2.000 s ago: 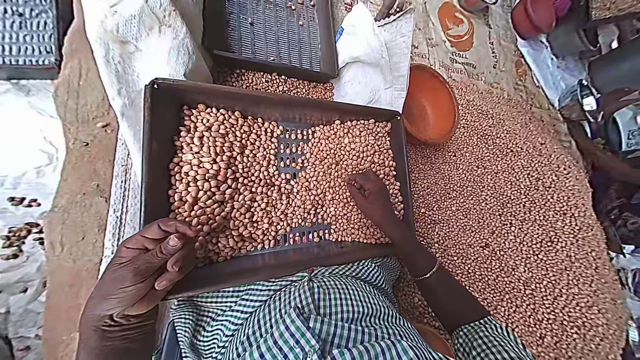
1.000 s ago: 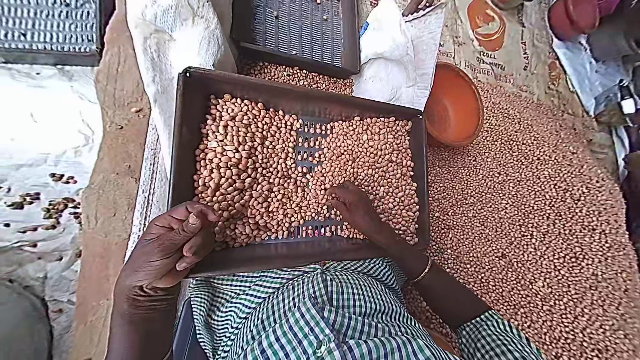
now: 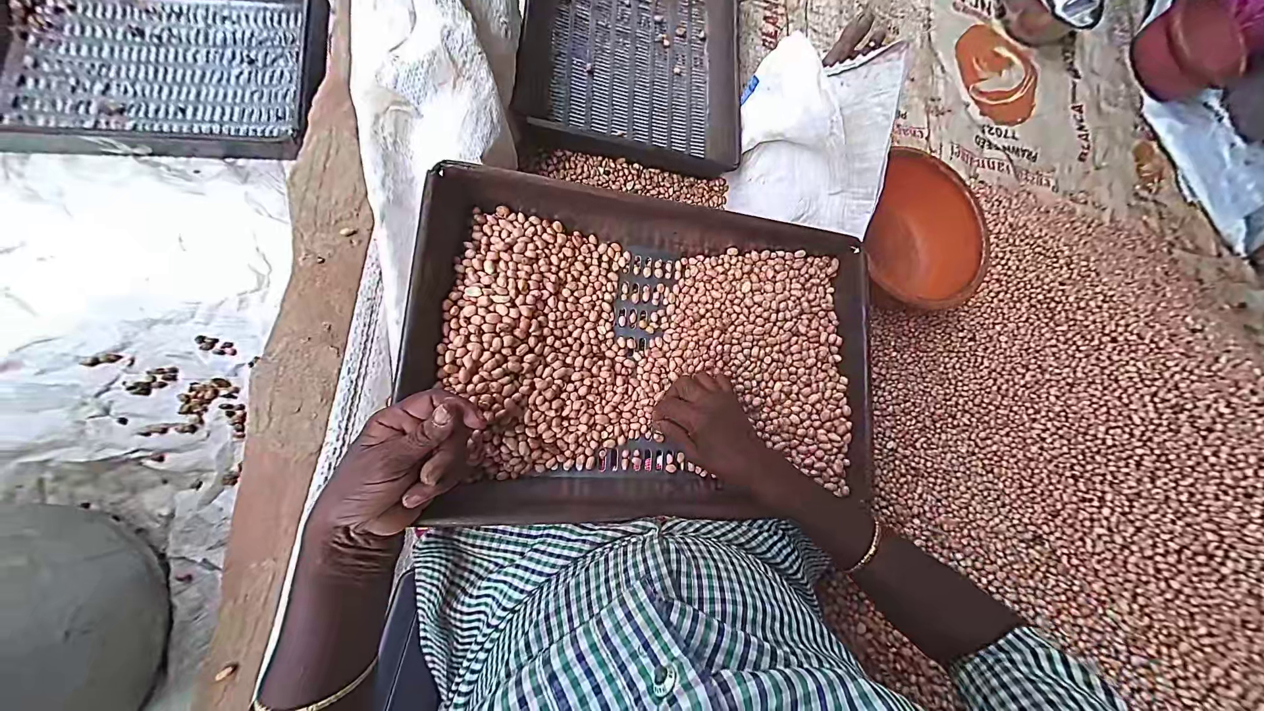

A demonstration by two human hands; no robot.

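Observation:
A dark slotted tray (image 3: 642, 504) rests against my lap, tilted slightly, holding shelled peanuts (image 3: 553, 336) in two piles that meet near its middle. Slots show between the piles at top and bottom. My left hand (image 3: 405, 459) is at the tray's lower left corner, fingers curled with thumb against the index finger; whether a peanut is between them cannot be told. Over the inner edge of the right pile lies my right hand (image 3: 711, 425), fingers bent down onto the peanuts, their tips partly hidden. Both wrists wear thin bangles.
A second slotted tray (image 3: 632, 89) lies beyond mine, a third (image 3: 148, 138) at the upper left. An orange bowl (image 3: 928, 232) touches or nearly touches my tray's right side, beside a wide heap of peanuts (image 3: 1066, 454). White sacks (image 3: 800, 138) and another person's fingers (image 3: 857, 38) are at the top.
My right hand has moved left across the tray, from on the right pile to its inner edge. My left hand stays at the lower left corner. The view has shifted left.

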